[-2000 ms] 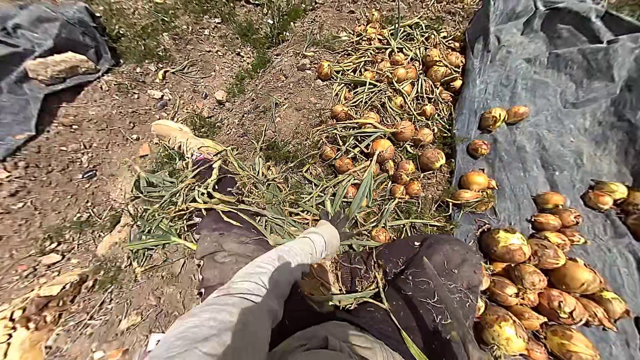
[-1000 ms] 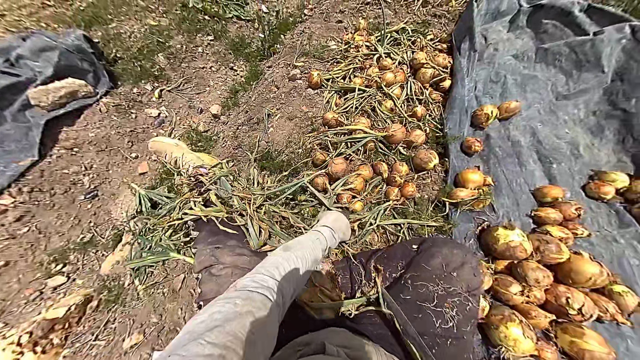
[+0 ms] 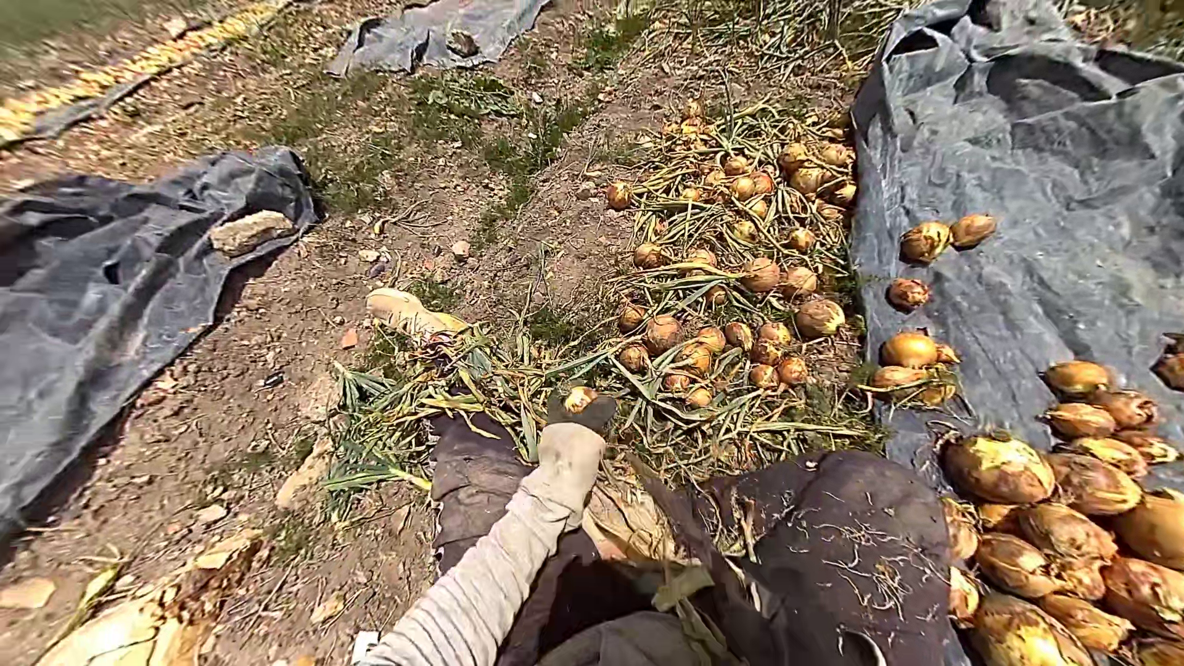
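My left hand [image 3: 592, 413], in a dark glove below a pale sleeve, holds a small onion [image 3: 580, 399] above my left thigh. Cut green onion leaves [image 3: 481, 375] lie just left of it, over my lower leg. To the right and beyond, many onions with their tops [image 3: 760, 275] are spread on the soil. Between my legs, pale dry material [image 3: 638, 518] shows in part; I cannot tell what it is. My right hand is not in view. Loose roots cling to the dark trousers [image 3: 856, 546] on my right knee.
Dark plastic sheeting [image 3: 1045, 185] runs along the right, with a heap of trimmed onions [image 3: 1064, 536] near my knee and several more farther up. Another dark sheet [image 3: 120, 277] lies at left under a stone [image 3: 252, 232]. A pale shoe [image 3: 407, 310] sticks out past the leaves.
My left hand has drawn back a little to the left from the onions on the soil, and an onion now shows in it. The view has tilted upward.
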